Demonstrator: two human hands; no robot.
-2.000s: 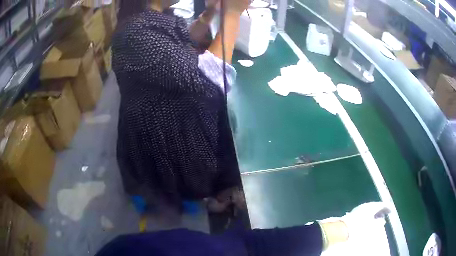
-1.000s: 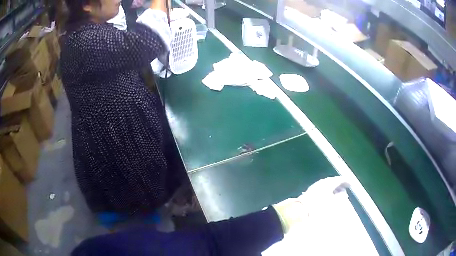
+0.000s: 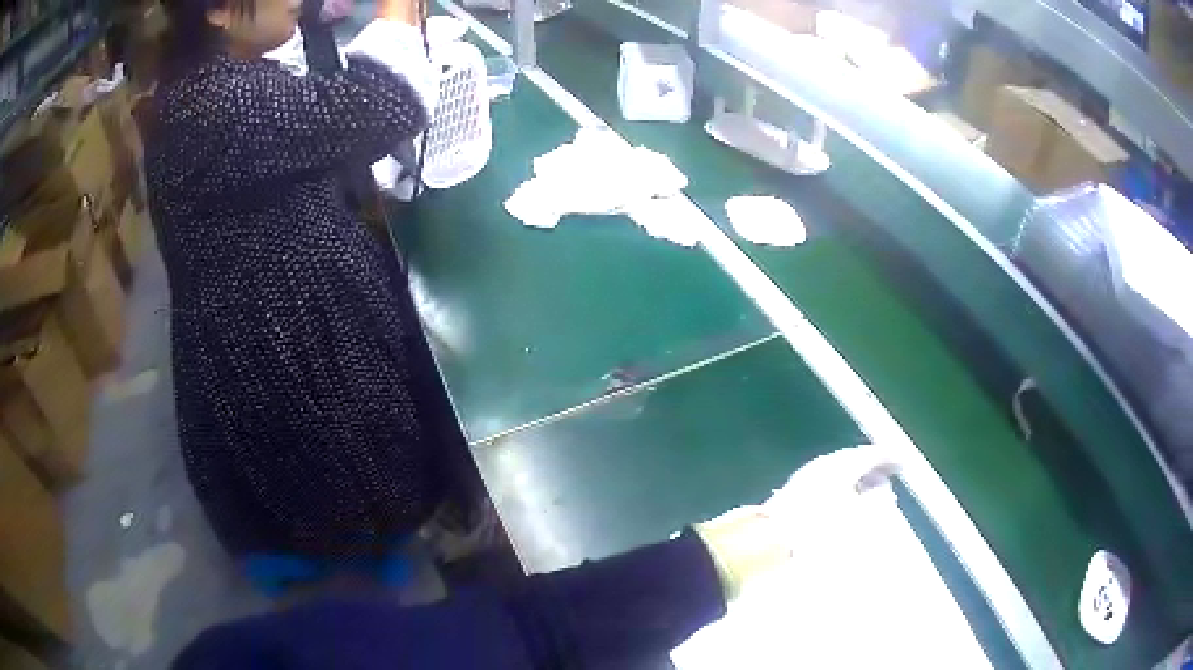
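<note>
My left hand (image 3: 822,495), in a white glove with a yellowish cuff, reaches in from the bottom left below a dark blue sleeve. It lies over the glaring white cloth or foam sheet (image 3: 850,609) at the bottom right. Glove and sheet blend together, so the fingers' pose and anything in them cannot be made out. A small greyish patch shows at the fingertips by the pale metal rail. My right hand is not in view.
A neighbour (image 3: 281,314) in a dark dotted garment stands left, beside a perforated white housing (image 3: 458,115). A crumpled white rag (image 3: 595,181) lies across bench and rail (image 3: 837,386). The green belt carries white parts, including an oval cover (image 3: 1106,597). Cardboard boxes (image 3: 33,393) line the left.
The view has swung left, so the neighbour and bench appear shifted, and more of the belt shows. My left hand stays at the sheet's upper edge near the rail.
</note>
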